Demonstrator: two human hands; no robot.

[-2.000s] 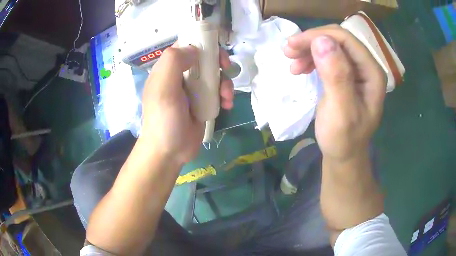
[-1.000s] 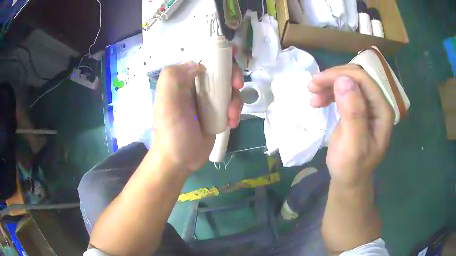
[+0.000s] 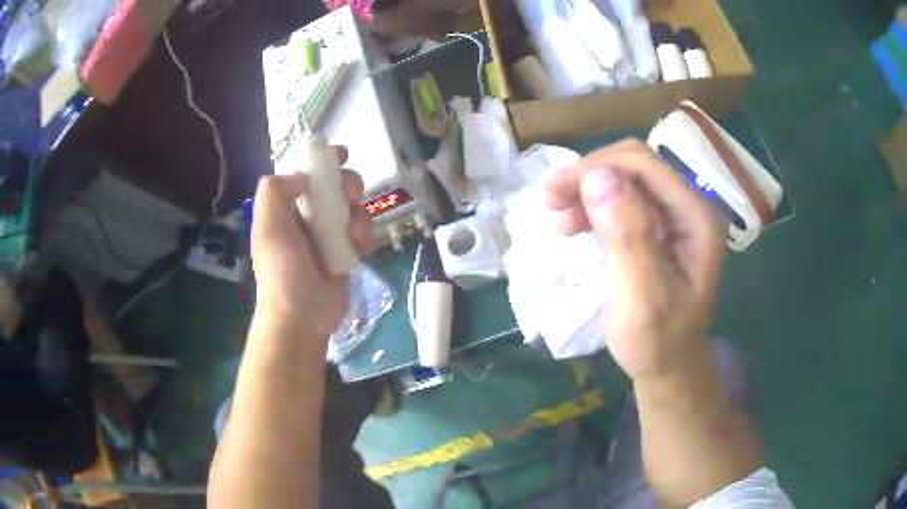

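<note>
My left hand [image 3: 298,244] is closed around a cream-white handle housing [image 3: 326,209], held upright at the left, over the bench's left edge. No black head shows on it. My right hand [image 3: 646,254] is raised at the right with its fingers curled and the thumb near the fingertips. Whether a small thing is between those fingertips cannot be told. A wireless microphone [image 3: 434,318] with a cream-white handle and black head lies on the green bench between my hands.
A power supply [image 3: 348,119] with red digits stands behind my left hand. White wrapping sheets [image 3: 562,288], a white roll [image 3: 467,249], a microphone carton [image 3: 617,114] and a portable speaker [image 3: 718,169] are on the bench. A clear bag [image 3: 363,310] lies beside my left hand.
My left hand has moved left with the housing, uncovering the microphone on the bench and the red digits. The view has shifted, showing more of the carton. My right hand keeps its curled pose.
</note>
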